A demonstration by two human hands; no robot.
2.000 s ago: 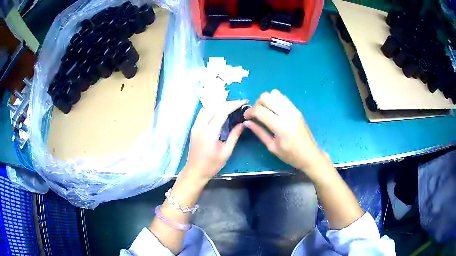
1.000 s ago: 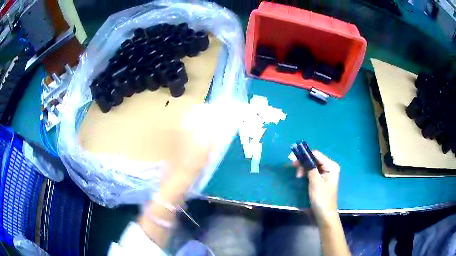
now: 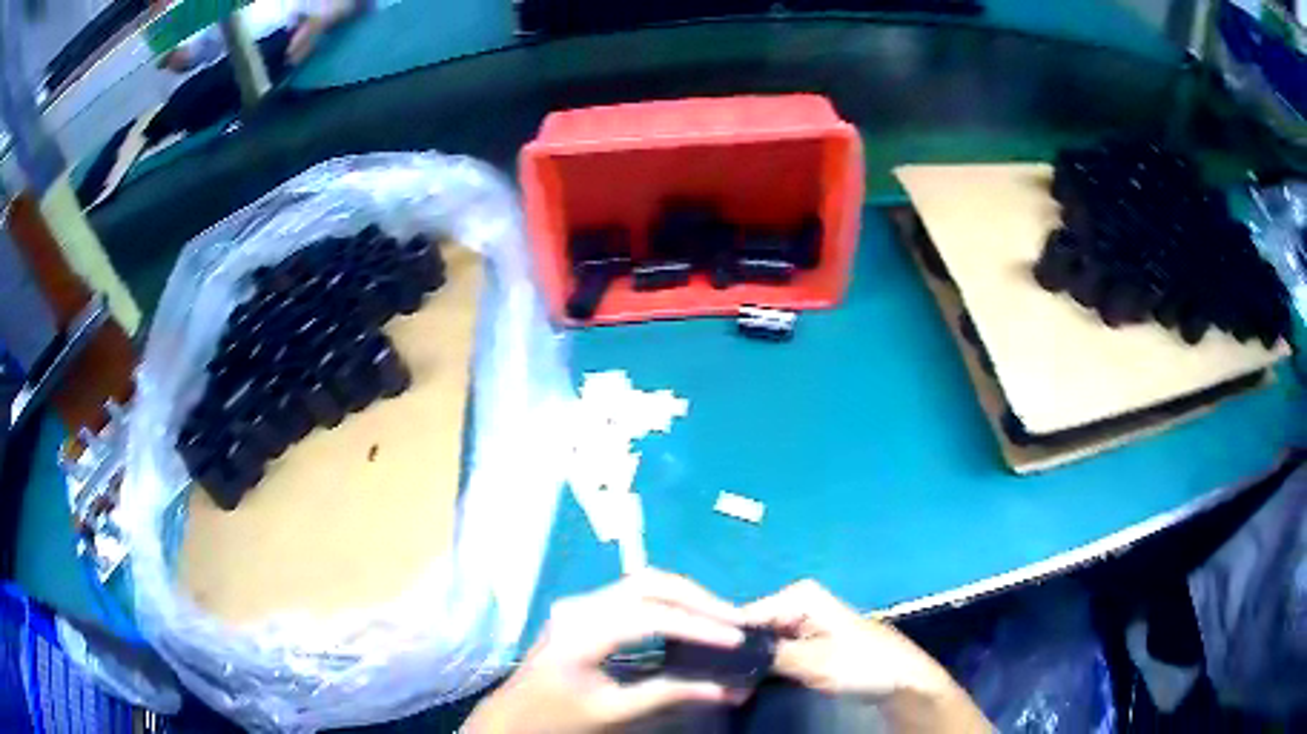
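My left hand (image 3: 609,653) is at the bottom centre, closed around a black plastic housing (image 3: 724,660). My right hand (image 3: 839,653) touches the housing's right end with its fingers; the grip there is partly hidden. White inserts (image 3: 609,430) lie in a loose pile on the bench beyond my left hand. One single white insert (image 3: 740,506) lies apart, to the right of the pile.
A film-lined carton (image 3: 316,559) with heaped black housings (image 3: 301,351) stands at the left. A red bin (image 3: 688,126) with some housings stands at the back, with one piece (image 3: 767,323) before it. Cardboard sheets (image 3: 1003,344) bearing housings lie at the right.
My left hand has come back from the lined carton to the housing, and both hands are now together near the bench's front edge. One white insert now lies apart from the pile.
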